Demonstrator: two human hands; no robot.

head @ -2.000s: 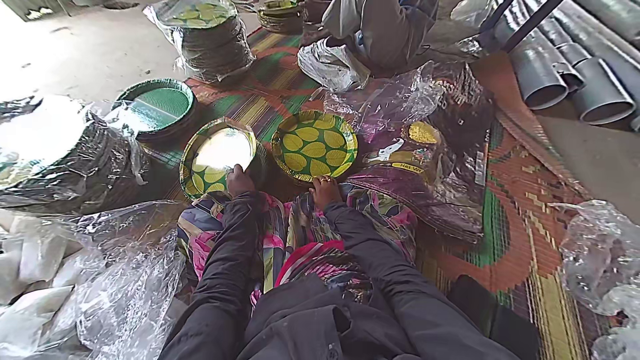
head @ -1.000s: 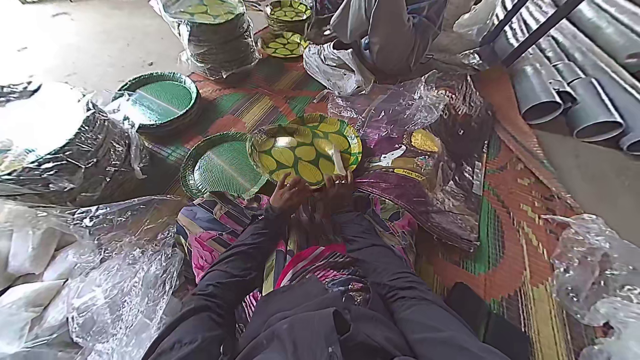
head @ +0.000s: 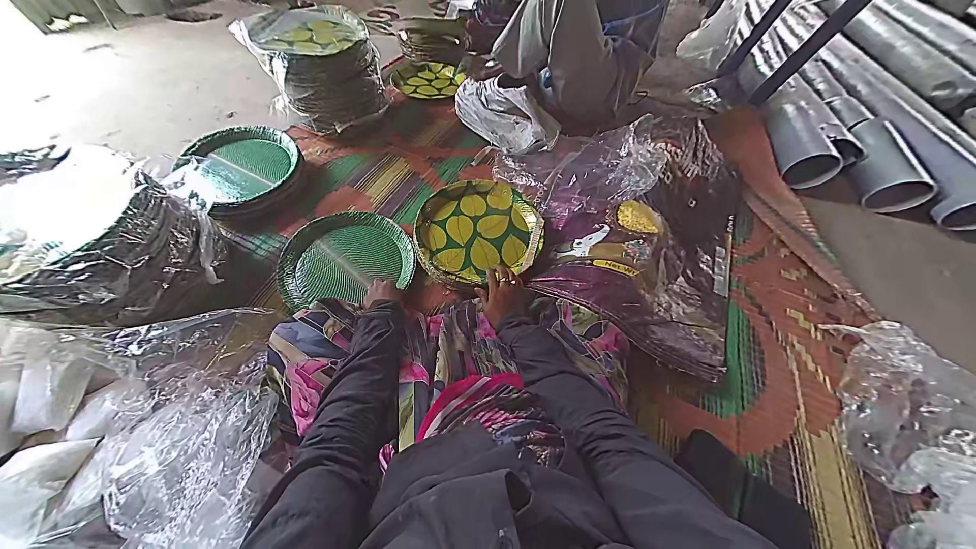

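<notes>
Just beyond my lap lie two round, crimped-rim plates or trays side by side on the woven mat. My left hand touches the near rim of the plain green plate; whether its fingers grip it cannot be told. My right hand rests its fingers on the near rim of the green plate with yellow leaf shapes, which seems to top a stack. Further left, a stack of green plates stands by itself. A wrapped stack of leaf-patterned plates rises behind.
Printed purple plastic packaging lies to the right. Clear plastic film and white packets are at left, near a large wrapped stack. Another person's legs are at the far side. Grey pipes lie far right, beyond the mat.
A second ago both hands held the leaf-patterned plate together, partly over the green one. That plate now lies at the right, and my hands are apart. One leaf-patterned plate has appeared at the back since two seconds ago.
</notes>
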